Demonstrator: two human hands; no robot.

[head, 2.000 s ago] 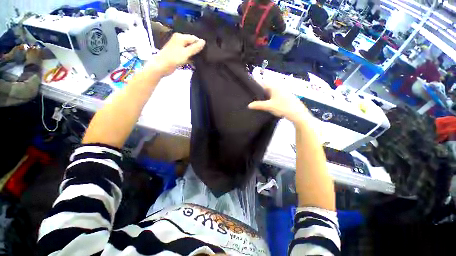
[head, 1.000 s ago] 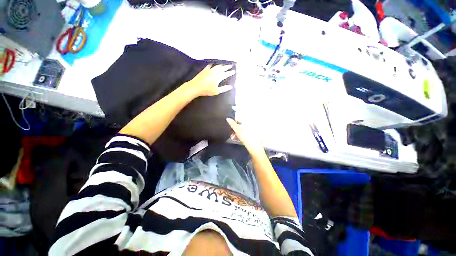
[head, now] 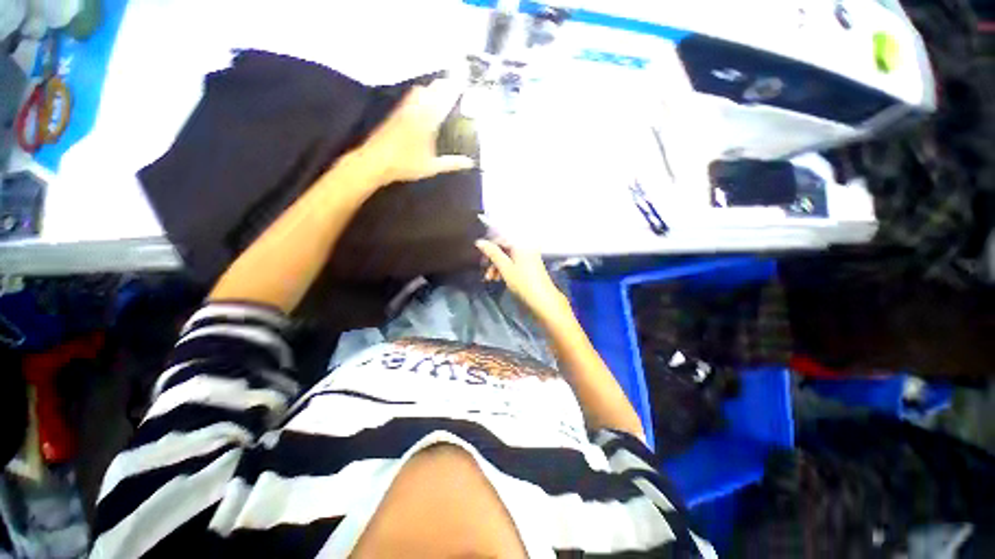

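Observation:
A dark brown cloth panel (head: 284, 131) lies on the white table left of the needle area (head: 499, 74) and hangs over the front edge. My left hand (head: 415, 137) lies on the panel with thumb and fingers spread, its fingertips close to the presser foot. My right hand (head: 511, 262) is at the table's front edge and pinches the panel's right edge near the lower corner. Glare hides the exact stitching spot.
Black snips (head: 648, 209) and a thin metal stick (head: 662, 147) lie right of the needle. A black phone (head: 753, 182) lies farther right. A blue bin (head: 638, 349) with dark cloth stands below. Scissors (head: 44, 114) lie far left.
The panel was first held up in both hands, then laid flat on the table. In the last second my left hand moved toward the presser foot, and the view tilted down.

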